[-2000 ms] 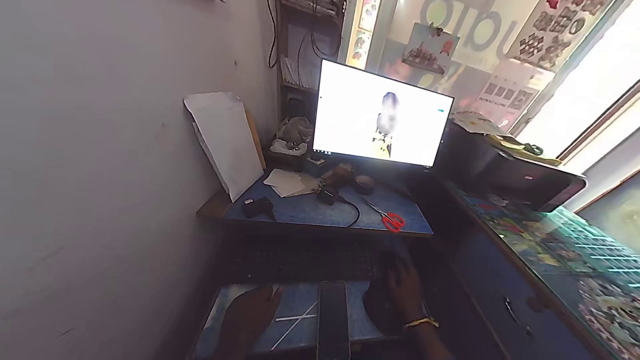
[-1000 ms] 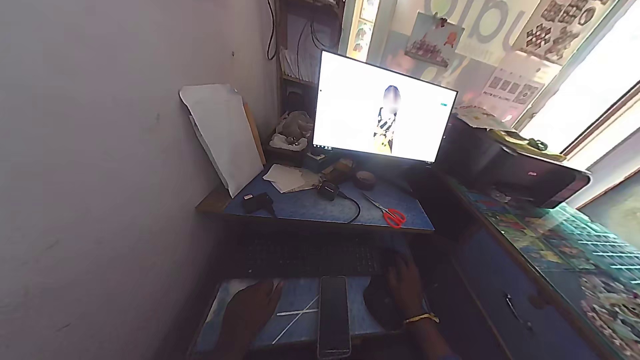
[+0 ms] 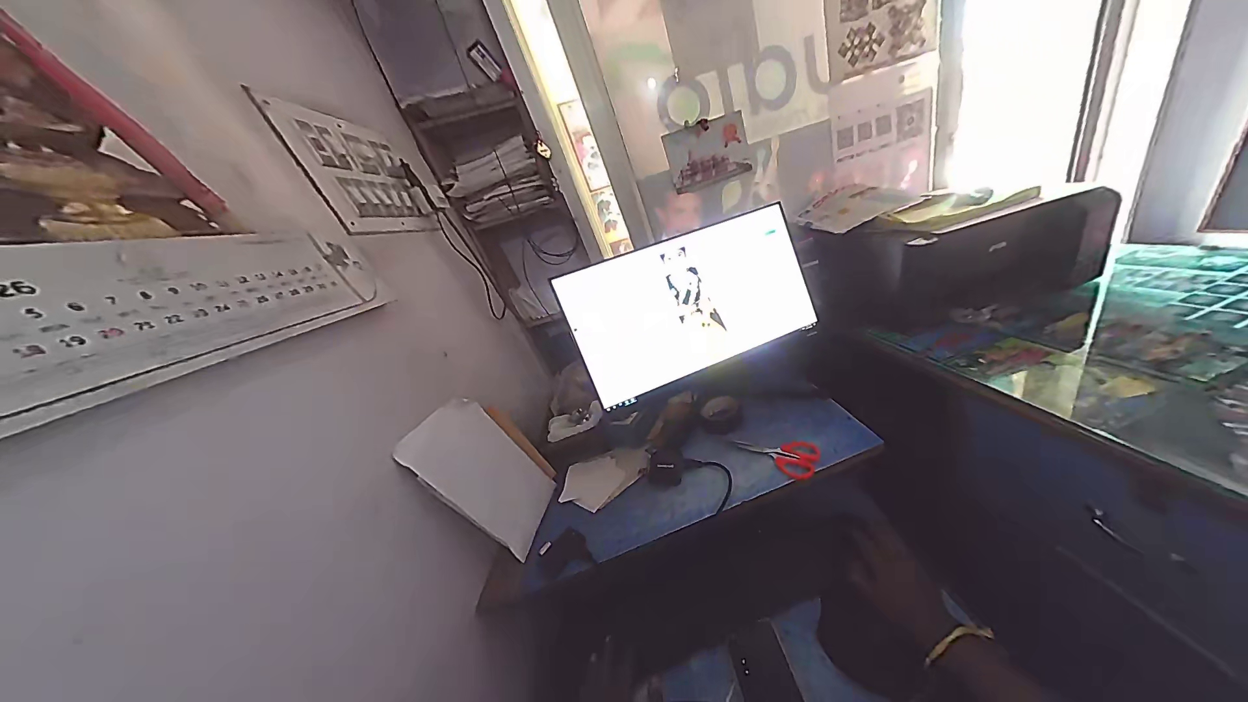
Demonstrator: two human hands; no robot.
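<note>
My right hand (image 3: 882,575) lies palm down at the lower right, at a dark mouse pad (image 3: 840,634), with a yellow bracelet (image 3: 957,643) on the wrist. Whether a mouse is under its fingers is too dark to tell. At the bottom edge my left hand (image 3: 609,671) is dim and partly cut off, left of a dark phone (image 3: 765,665) on the blue lower shelf. The keyboard area between the hands and the desk is in deep shadow. Above, a lit monitor (image 3: 687,307) shows a figure on a white background.
On the blue desktop (image 3: 624,526) are red-handled scissors (image 3: 798,458), a black adapter with cable (image 3: 665,466), papers (image 3: 603,480) and a tape roll (image 3: 721,413). White sheets (image 3: 478,478) lean on the left wall. A black printer (image 3: 1004,249) stands on the glass counter (image 3: 1063,390) at right.
The view has turned left and tilted, bringing a wall calendar into sight. My left hand, plainly visible beside the phone before, is now mostly cut off and dark. My right hand remains at the mouse pad.
</note>
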